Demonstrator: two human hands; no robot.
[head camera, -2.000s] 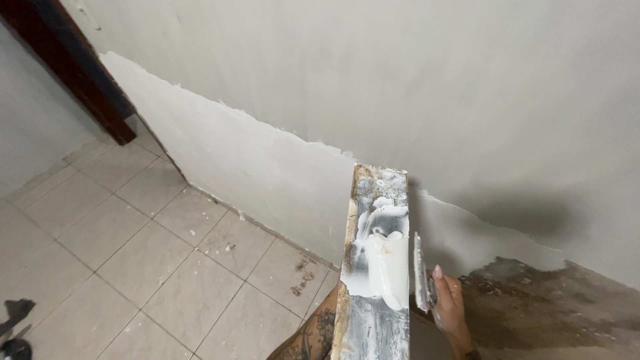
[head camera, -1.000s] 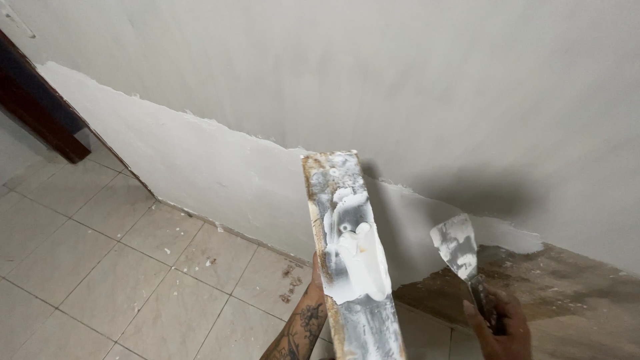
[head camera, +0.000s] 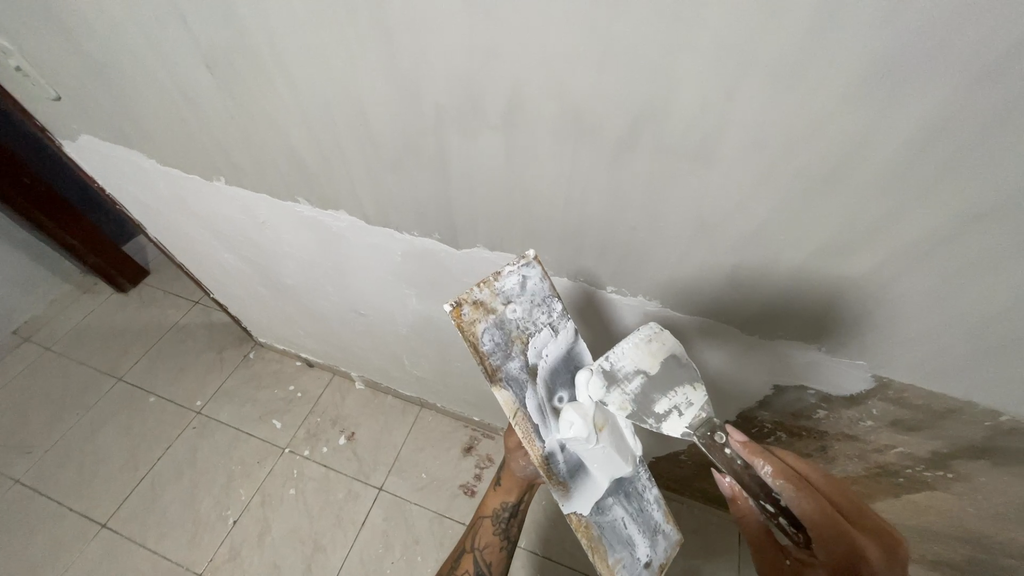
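My left hand (head camera: 522, 462), mostly hidden behind a long putty-smeared board (head camera: 520, 320), holds it from beneath. A mound of white putty (head camera: 596, 440) lies on the board's middle. In my right hand (head camera: 816, 496) is a putty knife (head camera: 652, 380), gripped by its dark, spattered handle. Its blade is coated with putty, and its left edge touches the mound. Behind the tools stands the grey wall (head camera: 512, 120), with a smooth whitish coated band (head camera: 320, 280) along its lower part.
Bare brown, rough wall (head camera: 904, 448) shows at the lower right. Light floor tiles (head camera: 168, 432) with white specks and reddish-brown marks run along the wall's foot. A dark wooden door frame (head camera: 72, 216) stands at the left.
The board's top has tilted to the left. The putty knife, held apart to the right of the board one second ago, has moved left, its blade now at the putty mound.
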